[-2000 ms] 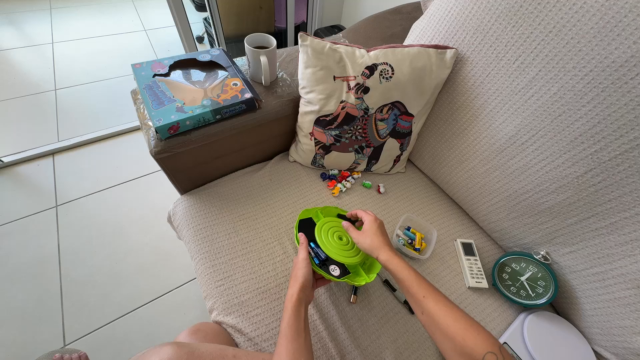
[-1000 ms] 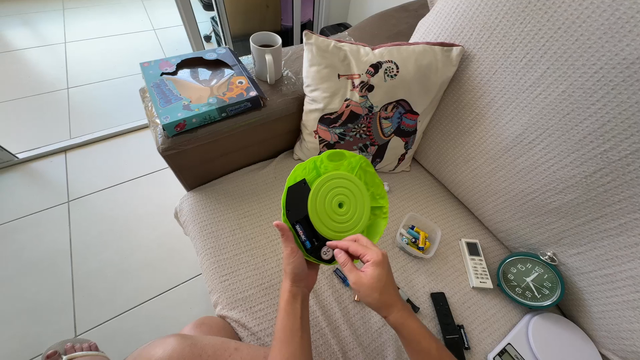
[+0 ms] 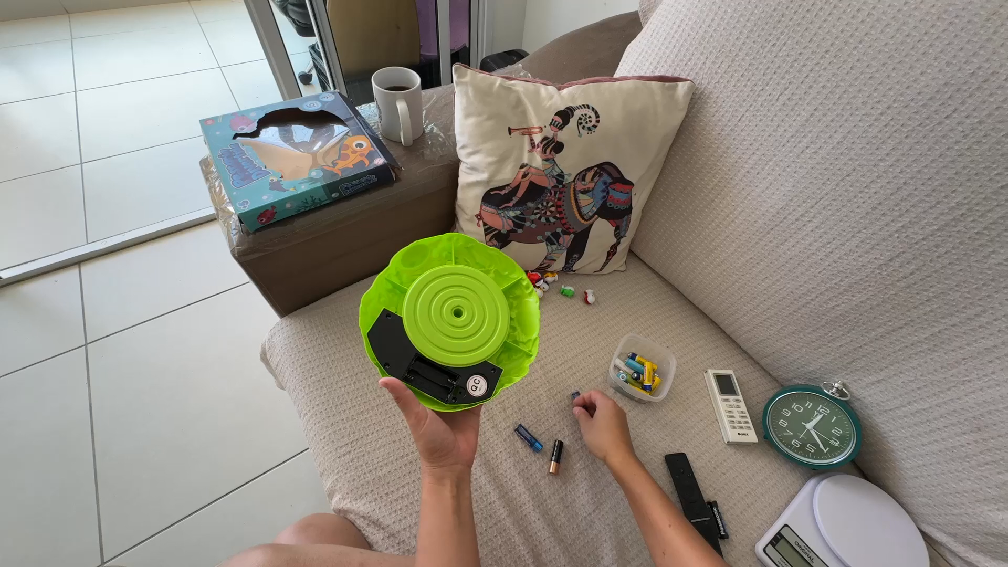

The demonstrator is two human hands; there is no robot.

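Observation:
My left hand (image 3: 441,429) holds a bright green plastic toy base (image 3: 516,315) by its lower edge, underside facing me. Its black battery compartment (image 3: 429,378) shows an uncovered slot that looks empty. My right hand (image 3: 602,425) is over the sofa seat with a small dark battery (image 3: 576,395) at its fingertips. A blue battery (image 3: 528,438) and a black and copper battery (image 3: 556,457) lie on the seat between my hands. Just beyond the right hand stands a clear plastic tub (image 3: 668,370) with several batteries (image 3: 644,370) in it.
Small toy figures (image 3: 567,291) lie before a cushion (image 3: 488,134). To the right are a white remote (image 3: 731,405), a green alarm clock (image 3: 811,429), a kitchen scale (image 3: 866,524) and a black remote (image 3: 689,492) beside a battery. The armrest bears a mug (image 3: 390,102) and a box (image 3: 236,177).
My right hand has left the green base and moved right, down to the seat. Batteries that were in the compartment in the earlier view no longer show there.

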